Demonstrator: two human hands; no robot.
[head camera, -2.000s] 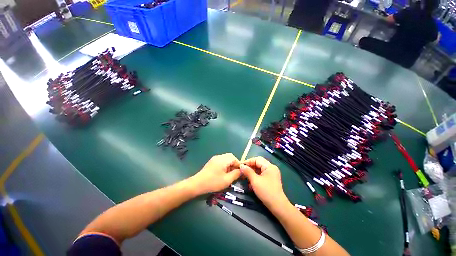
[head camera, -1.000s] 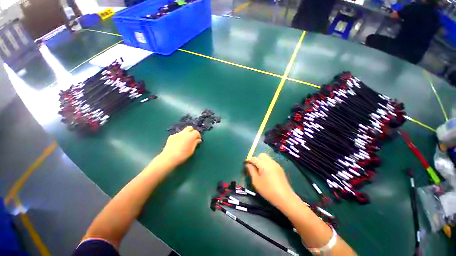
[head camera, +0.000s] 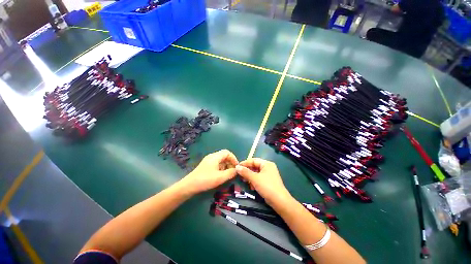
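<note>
My left hand (head camera: 217, 169) and my right hand (head camera: 262, 178) meet at their fingertips in front of me. Both are pinched on something tiny and dark, apparently a small black part at a cable's connector end, mostly hidden by the fingers. A loose heap of small black parts (head camera: 187, 135) lies beyond my left hand. Several black cables (head camera: 261, 211) with red and black ends and white bands lie below and partly under my right hand and forearm. One cable (head camera: 263, 239) lies apart at the front of them.
A large fanned cable pile (head camera: 335, 129) lies at right, a smaller one (head camera: 85, 100) at far left. A blue bin (head camera: 160, 28) and white paper (head camera: 108, 53) stand at the back. At the right edge are a red-green stick (head camera: 424, 154), a single cable (head camera: 419, 211) and plastic bags (head camera: 439, 206).
Since one second ago, my left hand has come back from the black heap to my right hand, and their fingertips now meet. The view has shifted slightly.
</note>
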